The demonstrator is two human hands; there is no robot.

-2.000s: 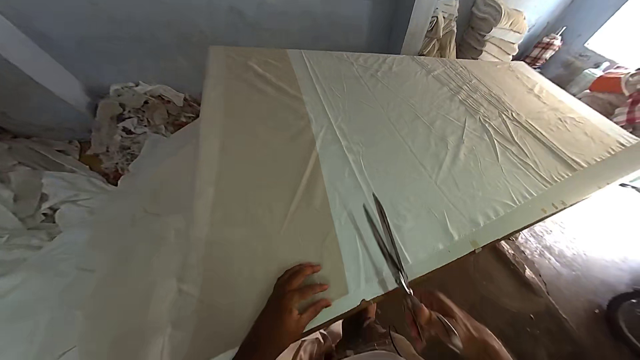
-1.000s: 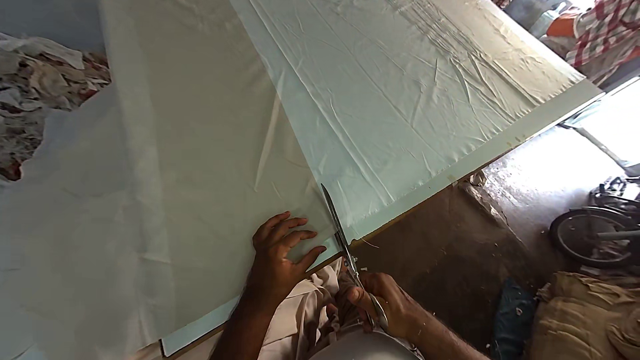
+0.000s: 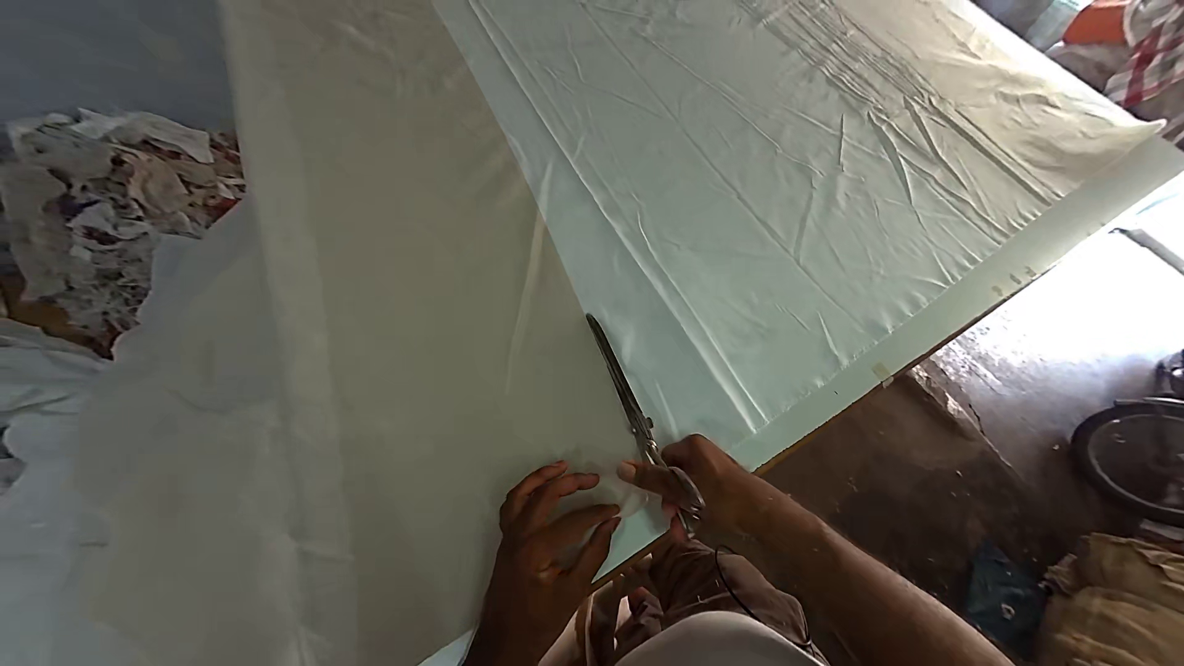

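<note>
My right hand (image 3: 708,481) holds a pair of metal fabric scissors (image 3: 622,384) by the handles, at the table's near edge. The blades lie nearly closed along the edge of the beige fabric (image 3: 416,324), pointing away from me. My left hand (image 3: 555,527) is just left of the scissors handles, over the beige fabric, its thumb and forefinger close together near the fabric's corner. Whether they pinch the cloth cannot be told. A pale, creased sheet of fabric (image 3: 703,213) lies on the table (image 3: 832,393) to the right of the beige piece.
A heap of cloth scraps (image 3: 139,194) lies at the left, beside white cloth (image 3: 194,416) hanging over that side. On the floor at the right are a wheel (image 3: 1133,458) and brown sacking (image 3: 1119,601). Red checked cloth (image 3: 1152,65) shows at the upper right.
The scissors blades, spread apart two seconds ago, are now nearly together. My left hand, earlier spread flat on the beige fabric, has its fingertips drawn in, closer to the right hand. The view has shifted.
</note>
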